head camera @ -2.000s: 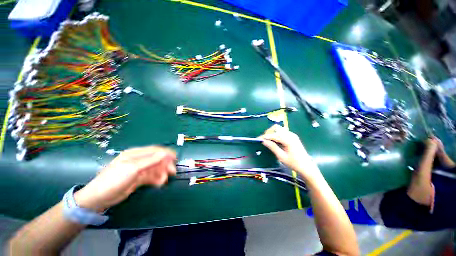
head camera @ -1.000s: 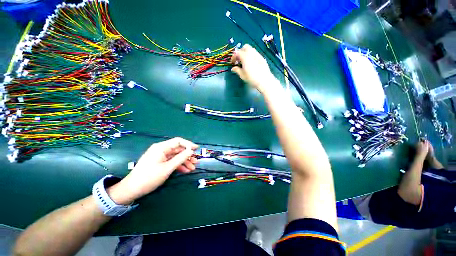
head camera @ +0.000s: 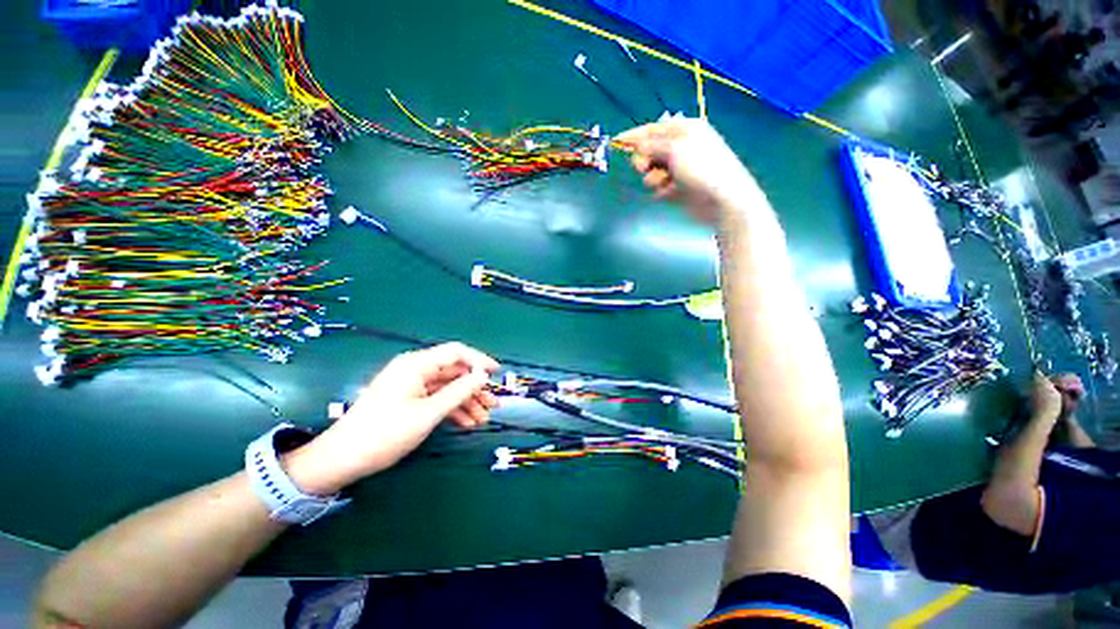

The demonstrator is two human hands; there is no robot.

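Observation:
My left hand (head camera: 432, 391) pinches the left end of a harness (head camera: 540, 387) of dark cables and coloured wires; its fingers partly hide that end. My right hand (head camera: 673, 160) is at the upper middle, thumb and forefinger closed on what looks like a yellow-orange lead at the right end of the small coloured lead bundle (head camera: 534, 157). A short red-yellow-black harness (head camera: 590, 455) lies below my left hand's work. Another harness (head camera: 553, 290) lies apart above it, with a yellow-green label (head camera: 704, 305) near my right forearm.
A large fan of pre-wired coloured leads (head camera: 184, 209) lies left. A shallow blue-rimmed tray (head camera: 903, 227) and a dark cable pile (head camera: 940, 350) lie right, near a coworker's hands (head camera: 1056, 396). A blue bin (head camera: 774, 43) stands at the far side. Sheathed cables lie partly behind my right arm.
My right hand has gone from the bench's middle up to the coloured bundle, then slightly right to its end. My left hand has moved right and taken hold of a harness end.

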